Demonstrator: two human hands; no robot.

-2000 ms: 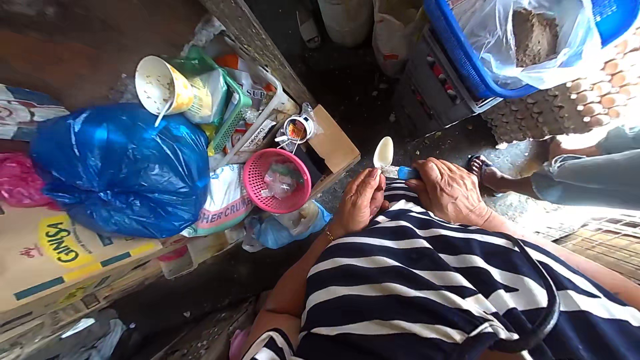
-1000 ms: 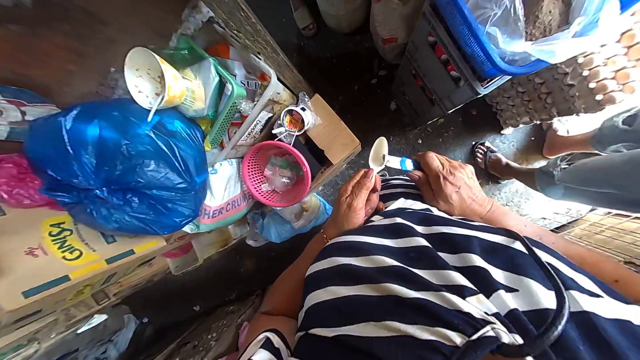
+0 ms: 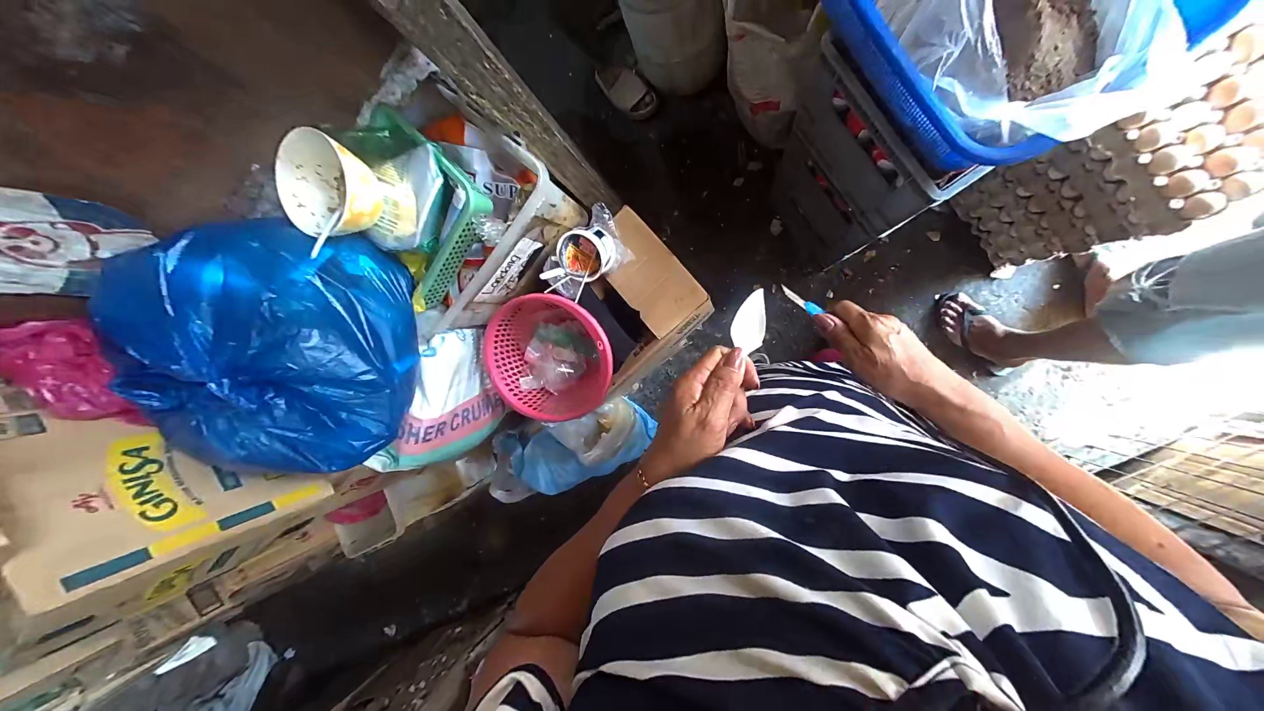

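Between the thumb and fingers of my left hand (image 3: 703,403) is a white, pointed oval piece (image 3: 750,322), perhaps a spoon or a peeled piece of food; which one I cannot tell. My right hand (image 3: 877,348) grips a small knife with a blue handle (image 3: 813,308), its short blade pointing up and left. The blade is apart from the white piece. Both hands are close together in front of the striped shirt (image 3: 849,553). A pink plastic basket (image 3: 501,357) holding a clear plastic bag lies left of my left hand.
At the left are a blue plastic bag (image 3: 267,346), a paper cup (image 3: 321,188), a green basket (image 3: 454,232) and cardboard boxes (image 3: 89,504). A blue basket (image 3: 913,94) sits on a crate (image 3: 849,173) beside egg trays (image 3: 1066,188). Another person's sandalled foot (image 3: 973,334) is at the right.
The knife in my right hand has moved away from the white piece, and its blade now shows. The piece in my left hand is turned more upright and to the right.
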